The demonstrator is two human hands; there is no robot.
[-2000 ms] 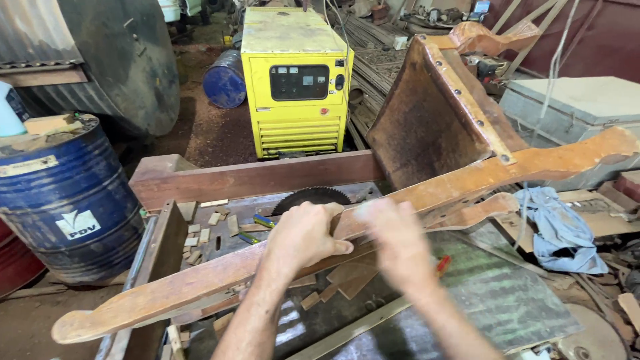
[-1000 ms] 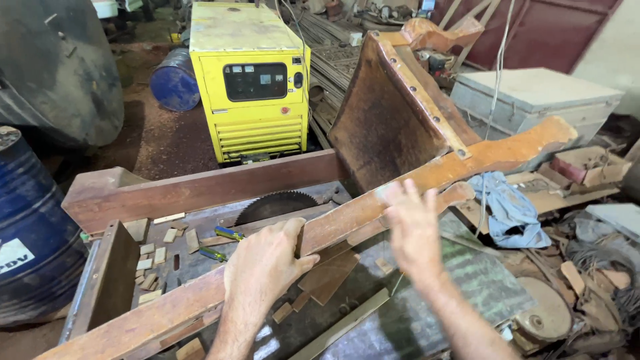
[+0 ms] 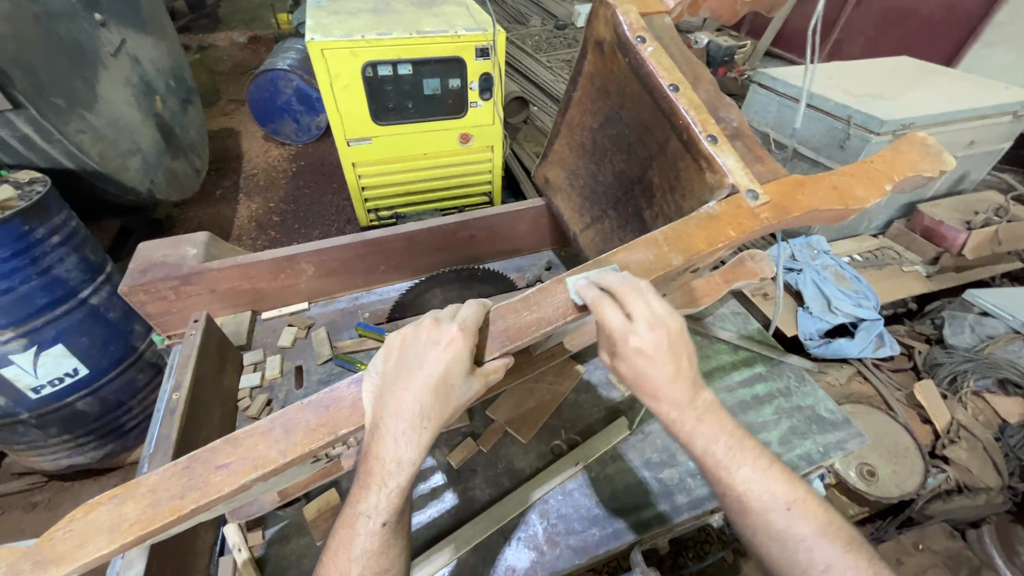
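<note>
A long shaped wooden rail runs slantwise across the view, from the lower left to the upper right. It belongs to a frame with a brown leather panel fastened by round-headed studs. My left hand grips the rail left of centre, thumb on the near side. In my right hand is a small pale pad, probably folded sandpaper, pressed on the rail's upper face. Beneath lies a second shaped wooden part, partly hidden by the rail.
Behind my left hand a circular saw blade rises from the metal saw table. Wood offcuts and screwdrivers lie left of it. A yellow generator stands behind, a blue drum at left, a blue cloth at right.
My right hand, blurred in both earlier frames, now shows sharply with the pad against the rail. My left hand keeps its hold on the rail. The view has shifted closer.
</note>
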